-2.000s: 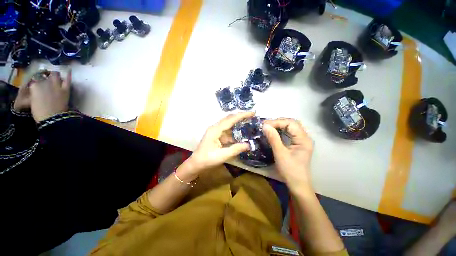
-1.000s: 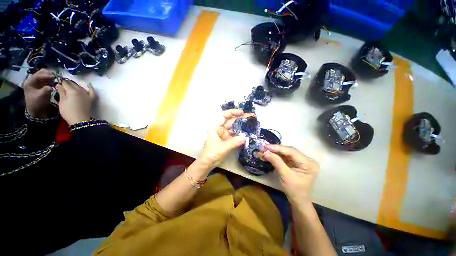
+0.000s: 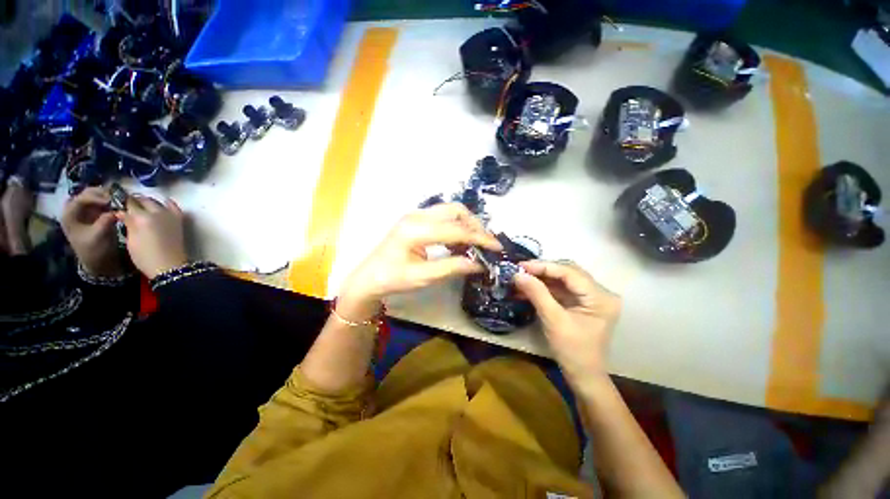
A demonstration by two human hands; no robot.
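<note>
A round black camera housing (image 3: 500, 308) sits at the table's front edge between my hands. My left hand (image 3: 426, 255) holds a small camera board (image 3: 480, 257) over the housing, seen nearly edge-on and partly hidden by the fingers. My right hand (image 3: 566, 302) pinches a small part (image 3: 509, 273), perhaps a board edge or connector, above the same housing; the fingertips hide its detail. Loose lens modules (image 3: 491, 175) lie just beyond my left hand, partly covered by it.
Fitted units (image 3: 671, 216) stand at the right, on both sides of orange tape (image 3: 798, 234). Wired black housings (image 3: 496, 63) stand at top centre. A blue bin (image 3: 268, 44), a tangled housing heap (image 3: 146, 107) and another person's hands (image 3: 132, 229) are at left. A forearm shows at lower right.
My left hand has turned over the housing, tilting the camera board from face-up to nearly edge-on. My right hand stays pinched beside it. The view has shifted slightly.
</note>
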